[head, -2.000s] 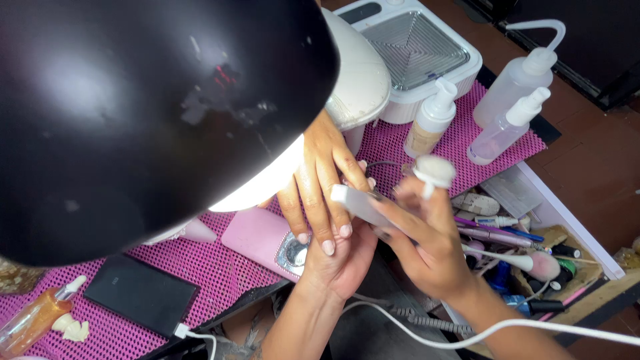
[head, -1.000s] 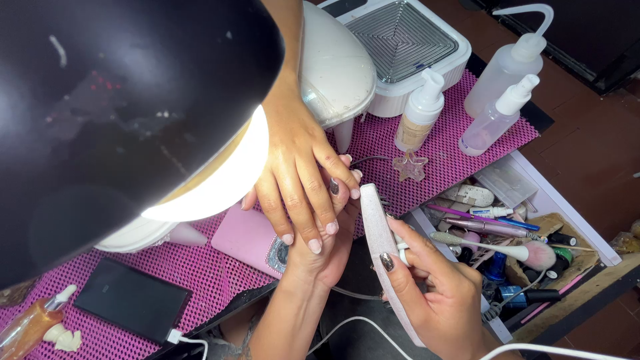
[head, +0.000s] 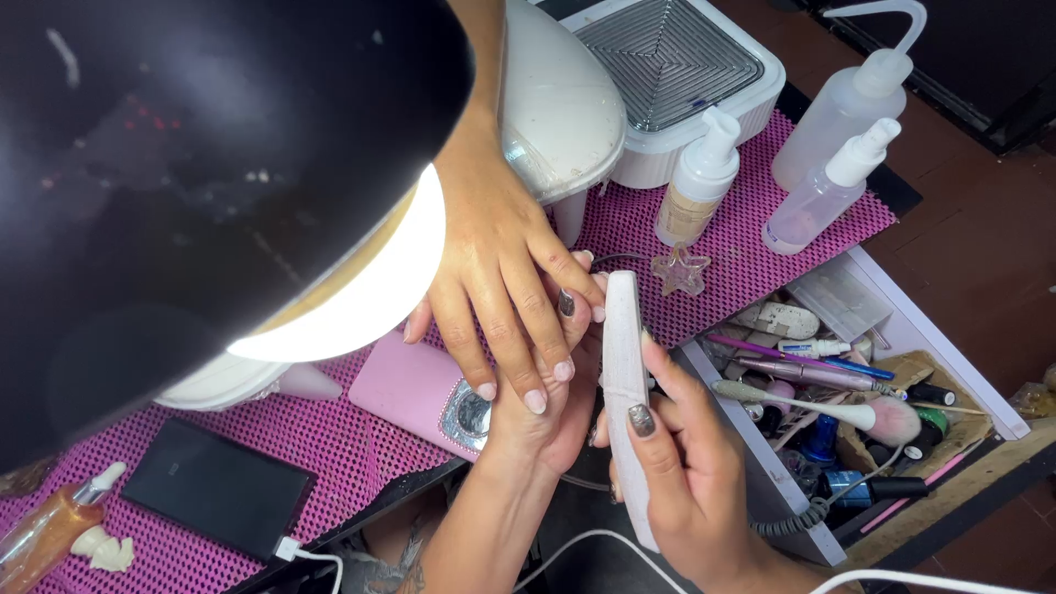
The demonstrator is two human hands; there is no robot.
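My right hand (head: 681,462) grips a long pale nail file (head: 624,396), its upper end at the little fingernail of another person's hand (head: 503,272). That hand lies palm down, fingers spread, over my left hand (head: 561,396). My left hand is palm up beneath it, with the thumb and its dark nail at the person's outer finger; the rest of my fingers are mostly hidden. A pink padded hand rest (head: 412,388) with a silvery oval ornament lies beside my left wrist. The bright ring of a lamp (head: 371,289) shines just left of the person's fingers.
The lamp's black head (head: 206,165) covers the upper left. Behind stand a white nail lamp (head: 561,99), a dust collector (head: 701,157) and pump and spray bottles (head: 701,177). An open drawer (head: 932,338) holds brushes and polish. A power bank (head: 219,487) and cables lie near the front.
The small white round-headed object that was in my right hand two seconds ago no longer shows there. The file has moved from over the person's fingers to beside the outer one. A clear star now shows on the mat.
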